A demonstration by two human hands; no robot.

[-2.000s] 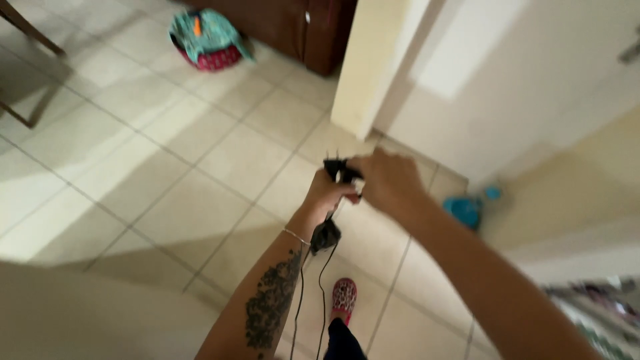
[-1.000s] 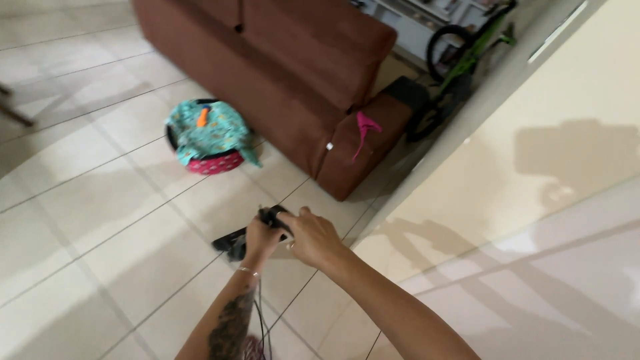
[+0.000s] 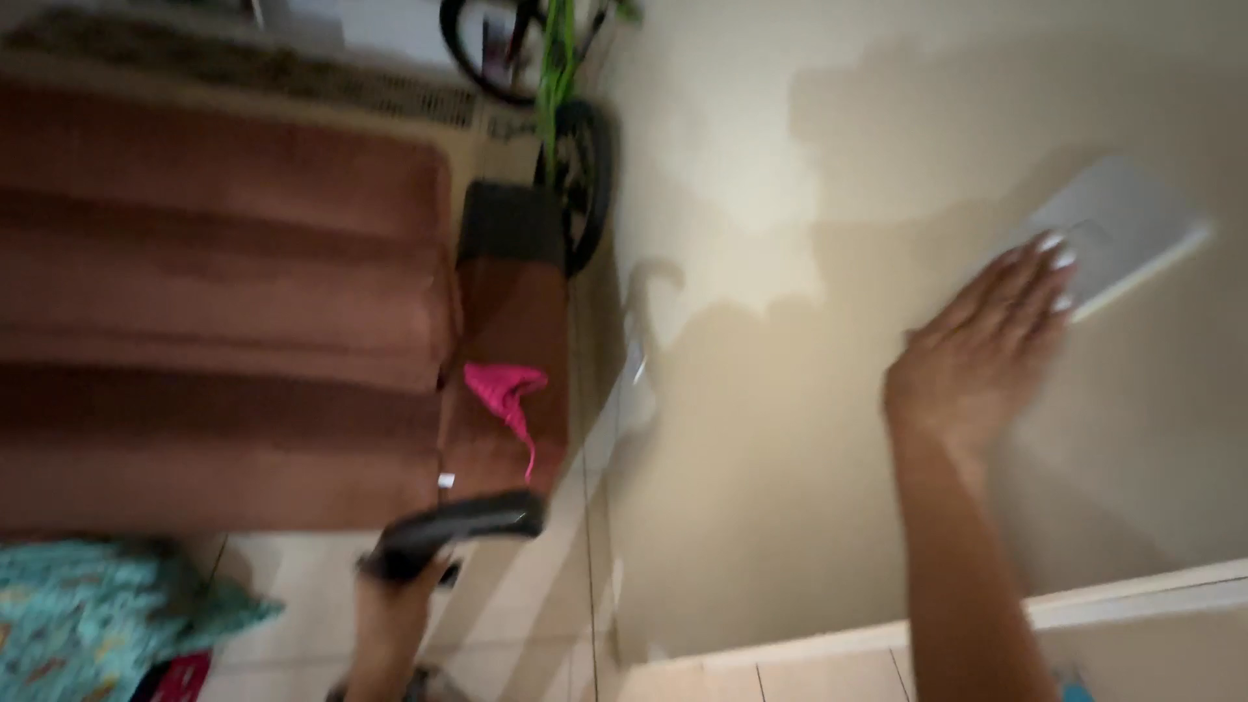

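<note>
At the lower middle, my left hand (image 3: 395, 595) grips a black handheld device (image 3: 458, 526) with a curved, elongated body; motion blur hides its exact kind. My right hand (image 3: 985, 341) is raised at the right, its fingertips at the lower left edge of a white wall plate (image 3: 1111, 234), which looks like an outlet or switch cover. That hand holds nothing that shows. Whether the fingertips press on the plate cannot be told.
A brown sofa (image 3: 214, 292) fills the left, with a pink cloth item (image 3: 507, 390) on its arm. Beyond stands a green bicycle (image 3: 556, 78). A teal patterned cloth (image 3: 107, 604) lies over a basket-like thing at lower left. The beige wall (image 3: 760, 439) spans the right.
My hands were together at the black device and its cord; now they are far apart, the right one up at the wall plate. The view has swung toward the sofa and wall.
</note>
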